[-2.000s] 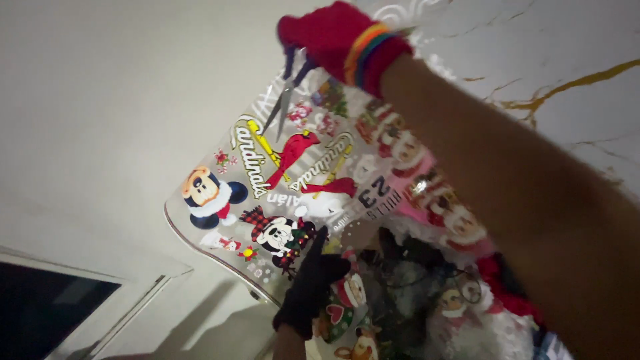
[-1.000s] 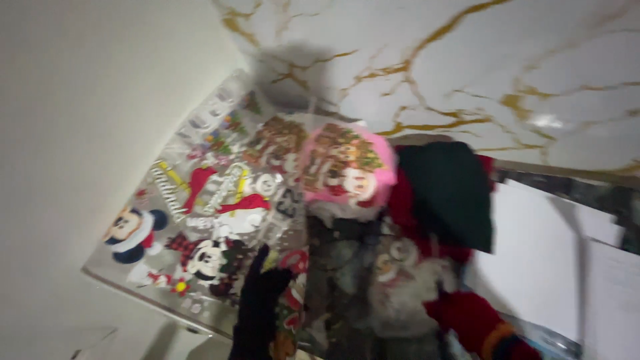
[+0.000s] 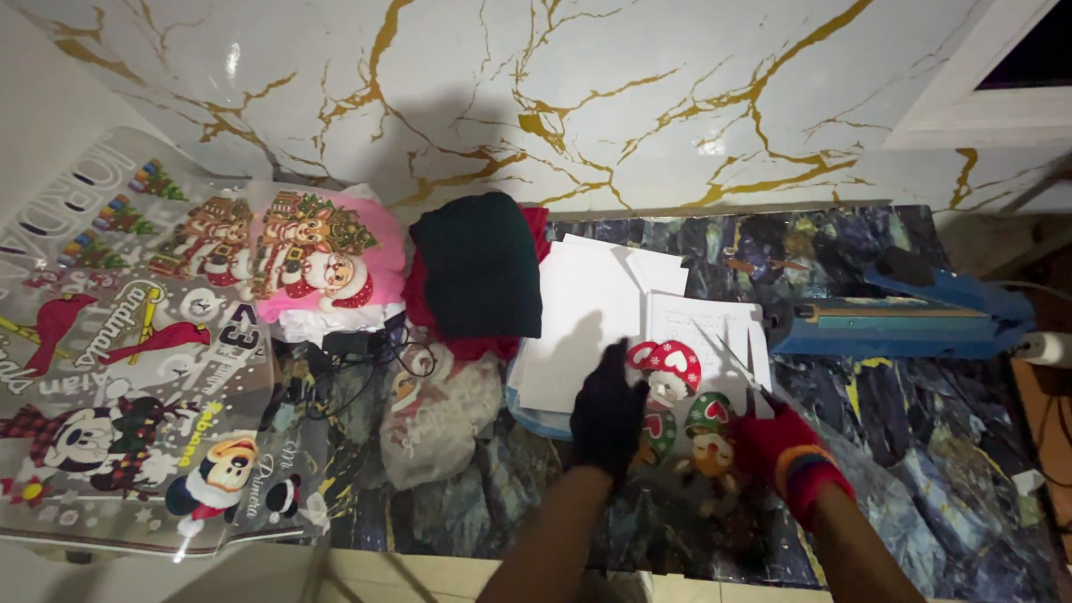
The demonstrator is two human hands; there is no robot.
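Observation:
In the head view my left hand (image 3: 610, 410), in a black knit glove, holds the left side of a small clear film piece (image 3: 670, 368) printed with Christmas figures in red and green hats. My right hand (image 3: 783, 456), in a red glove with a rainbow cuff, is shut on scissors (image 3: 737, 352). Their blades point up and left, over a written notebook page (image 3: 712, 314), beside the film's right side. Both hands are above the front half of a dark marble-patterned table (image 3: 888, 435). At the left lies a large clear printed film sheet (image 3: 126, 335).
White paper sheets (image 3: 578, 289) lie behind my left hand. Left of them are folded dark green and red cloth (image 3: 477, 264), a bagged bundle (image 3: 444, 419), a pink printed item (image 3: 381, 243) and black cables (image 3: 352, 360). A blue sealer-like device (image 3: 904, 314) stands at the right.
My left hand has left the large film sheet and now holds the small printed piece. My right hand, earlier raised with scissors above the large sheet, is now low beside that piece. The view has swung right.

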